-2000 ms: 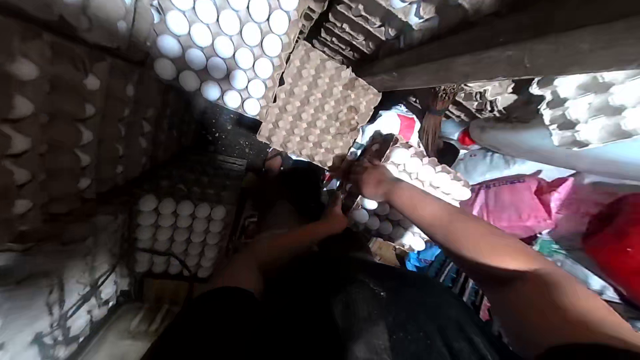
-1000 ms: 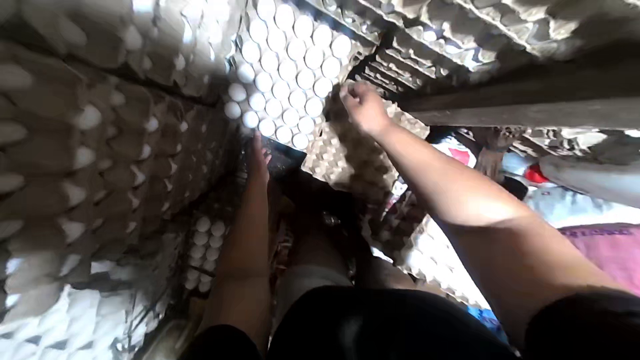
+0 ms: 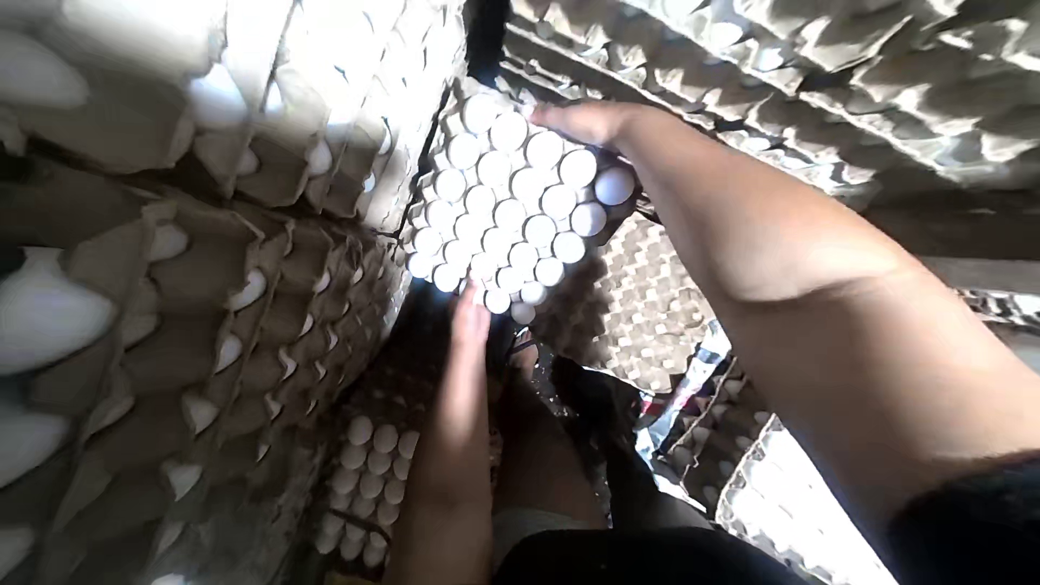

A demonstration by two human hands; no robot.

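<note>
A pulp tray full of white eggs [image 3: 510,213] is held out ahead of me, between both hands. My left hand [image 3: 470,317] grips its near edge from below, fingertips beside the eggs. At the far right edge, my right hand [image 3: 575,120] has its fingers against the rim; the part under the tray is hidden. Below and to the right of this tray lies an egg tray with no eggs showing [image 3: 650,305], partly shaded.
Tall stacks of egg-filled trays [image 3: 244,325] line my left side. More stacked trays [image 3: 731,89] stand at the upper right, above a wooden beam [image 3: 934,236]. Low down are another tray of eggs [image 3: 370,479] and a brightly lit tray [image 3: 796,504]. My foot [image 3: 525,353] shows below.
The egg-filled tray is now held between my hands; one second ago my left hand was at its near edge and my right hand at its right side. The view has shifted toward the left stacks.
</note>
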